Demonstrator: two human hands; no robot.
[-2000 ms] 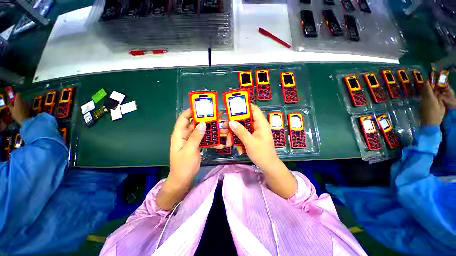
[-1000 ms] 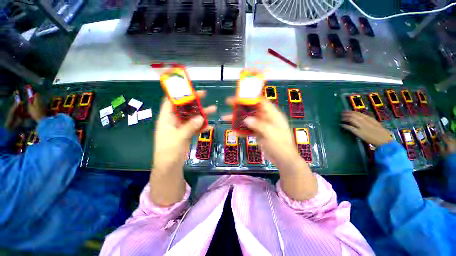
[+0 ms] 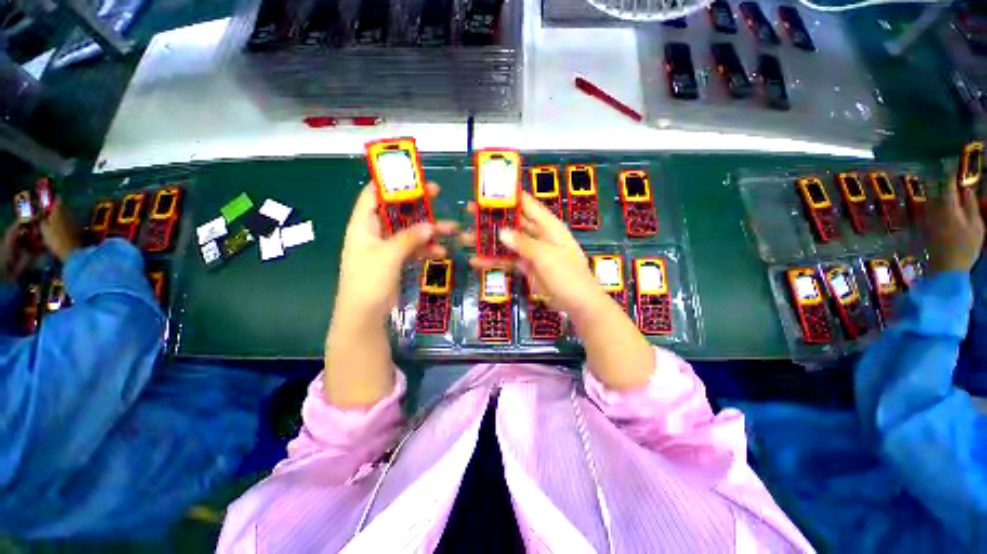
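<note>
My left hand (image 3: 381, 243) holds a red keypad phone with a yellow frame and lit white screen (image 3: 397, 173), upright and slightly tilted. My right hand (image 3: 544, 251) holds a second lit phone (image 3: 498, 179) beside it, apart from the first. Both are above the left part of a clear tray (image 3: 687, 292). In the tray's near row stand several phones, some lit, one at the left with a dark screen (image 3: 435, 292). In its far row are three phones with dark screens (image 3: 637, 200). My right hand partly hides the tray's middle.
White squares (image 3: 295, 233), a green piece (image 3: 236, 208) and a dark block lie left. A white strip (image 3: 195, 92) beyond bears red sticks (image 3: 606, 97) and stacked trays of dark phones (image 3: 379, 81). People in blue sleeves (image 3: 81, 325) handle phones on both sides; a fan (image 3: 662, 7) is at the top.
Since two seconds ago both phones have moved up and away from me, and the near-row phones beneath show. Since one second ago the right-hand phone has shifted left. The right neighbour's hand now lifts a phone.
</note>
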